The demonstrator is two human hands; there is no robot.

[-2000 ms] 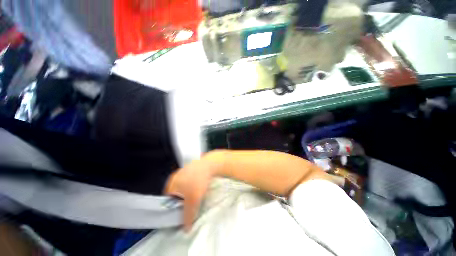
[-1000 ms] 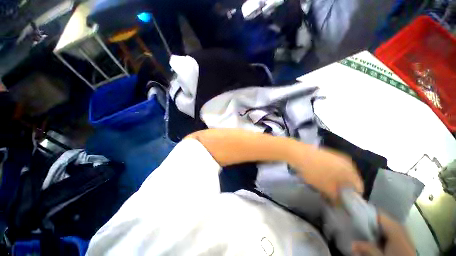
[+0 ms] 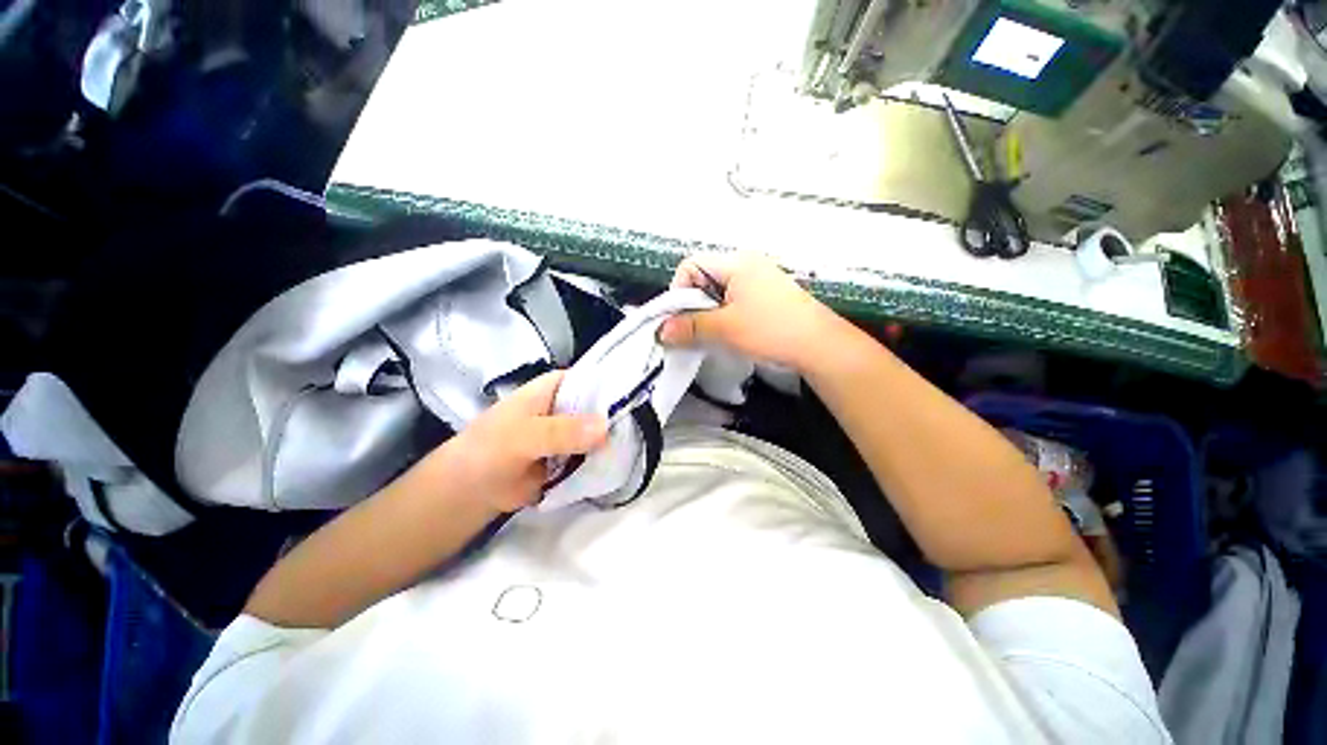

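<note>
A light grey garment piece with black edging (image 3: 629,381) is held between both hands in front of the chest, below the table's front edge. My left hand (image 3: 531,440) grips its lower left part, thumb on top. My right hand (image 3: 739,312) pinches its upper right end near the table edge. More light grey cloth with black edges (image 3: 313,381) hangs in a heap to the left, joined to or lying against the held piece; I cannot tell which.
The white table (image 3: 582,109) has a green edge. The sewing machine (image 3: 1106,146) stands at the right with its screen lit. Black-handled scissors (image 3: 993,218) and a white roll (image 3: 1102,252) lie near it. A blue bin (image 3: 1150,466) with a bottle is at lower right, another (image 3: 146,640) at lower left.
The view has swung back from the left side to the table and machine. Both hands are now in front of the chest, holding the grey cloth stretched between them.
</note>
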